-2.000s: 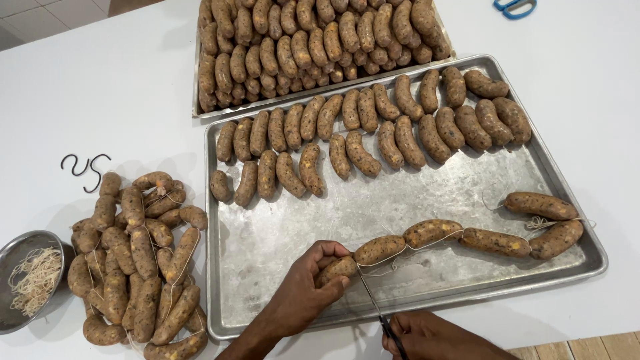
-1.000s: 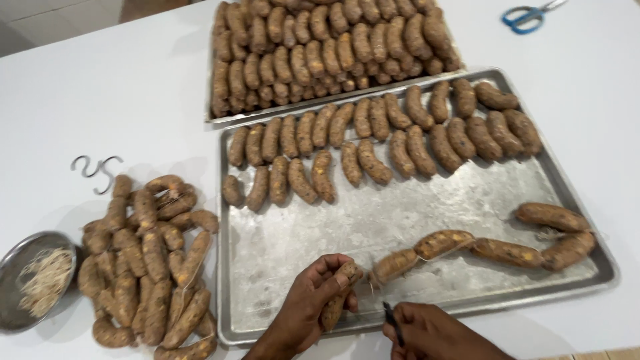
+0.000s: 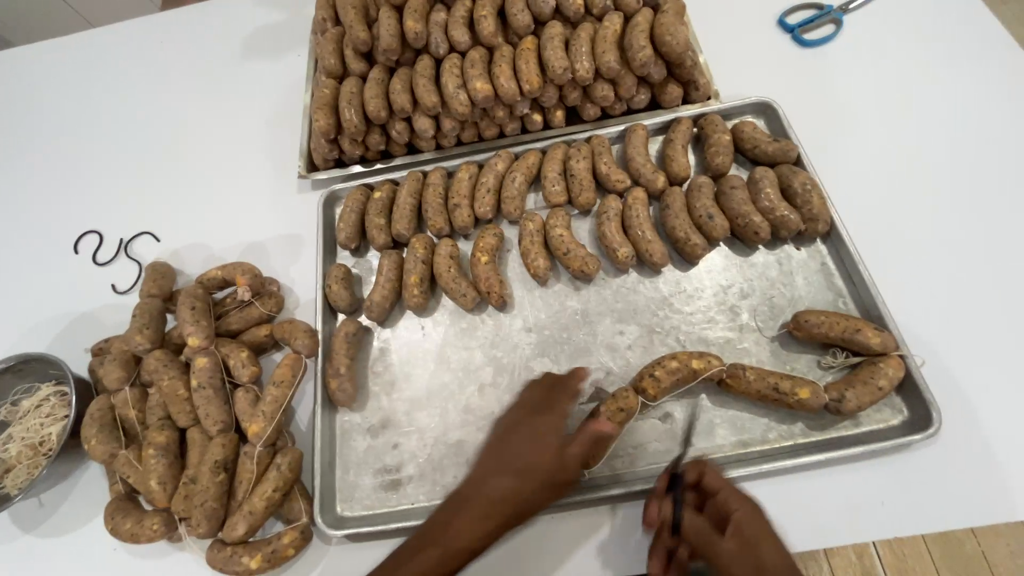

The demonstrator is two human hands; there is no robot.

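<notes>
A chain of sausages (image 3: 774,387) linked with string lies across the lower right of a metal sheet pan (image 3: 560,336). At the chain's left end, my left hand (image 3: 552,428) has its fingers spread around the end sausage (image 3: 616,410); motion blur hides whether it presses on it. My right hand (image 3: 704,512) grips a dark-handled cutting tool (image 3: 678,480) just below the chain, its thin blade pointing up over the pan's near rim. Separate sausages stand in two rows along the pan's far side, and a single sausage (image 3: 345,362) lies below them at the left wall.
Behind the pan is a tray (image 3: 308,152) heaped with sausages. At left lie a pile of string-tied sausages (image 3: 210,392), two black S-hooks (image 3: 128,260) and a metal bowl (image 3: 74,400) of string. Blue-handled scissors (image 3: 814,22) rest at the far right of the white table (image 3: 200,120).
The sausage my left hand held a second ago is no longer in it, and one more sausage lies at the pan's left wall. My left hand is now at the chain's new end.
</notes>
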